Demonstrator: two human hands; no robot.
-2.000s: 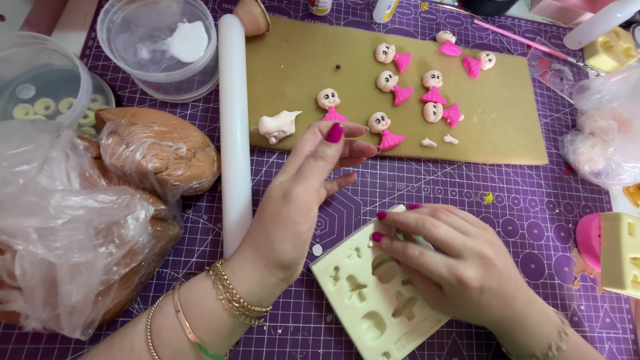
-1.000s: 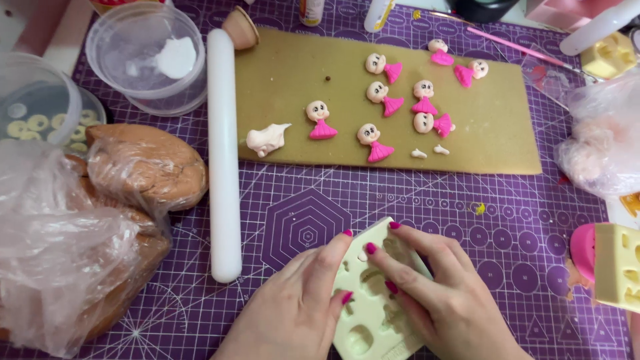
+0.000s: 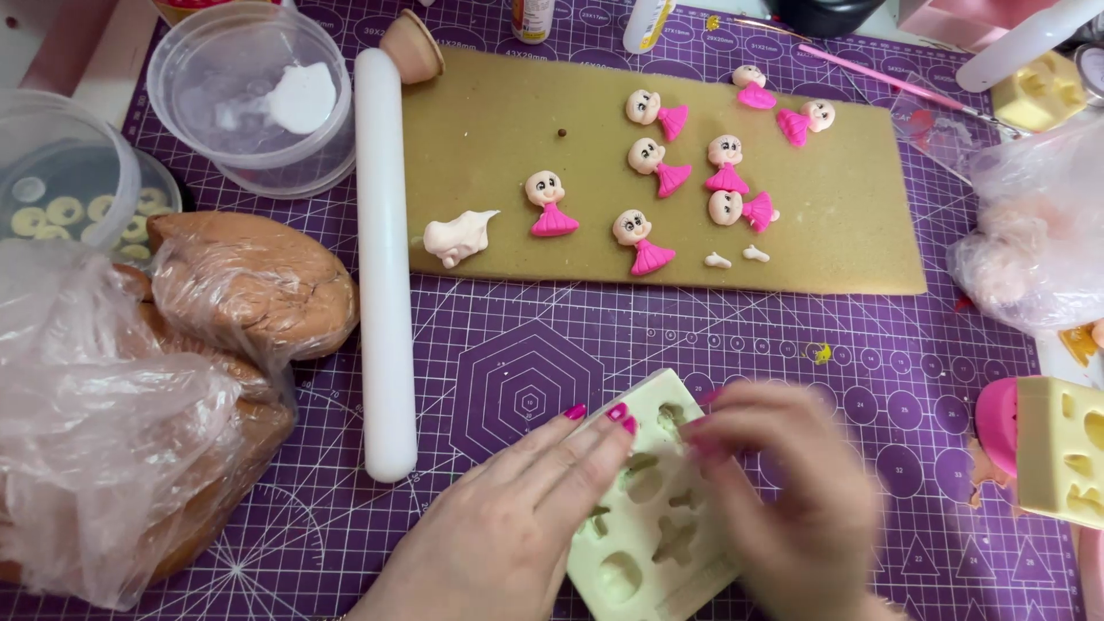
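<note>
A pale green silicone mold (image 3: 642,552) with figure-shaped cavities lies tilted on the purple cutting mat (image 3: 530,345). My left hand (image 3: 509,509) presses on its left edge, fingers across the top face. Over the mold's right side is my right hand (image 3: 785,492), blurred, thumb and fingertips close together by the upper cavity; whether they pinch anything cannot be told. Beyond, on a tan board (image 3: 517,112), lie several small dolls in pink dresses, one (image 3: 552,207) standing out at left, two tiny pale pieces (image 3: 718,260) and a lump of pale clay (image 3: 457,237).
A white rolling pin (image 3: 385,276) lies along the board's left end. Bagged brown clay (image 3: 250,285) and clear plastic tubs (image 3: 250,164) are at left. At right are a bag of pale clay (image 3: 1026,224), another mold (image 3: 1065,448) and a pink-handled brush (image 3: 880,73).
My left hand has come down from in front of the board onto the mold. My right hand has shifted to the mold's right side since a second ago.
</note>
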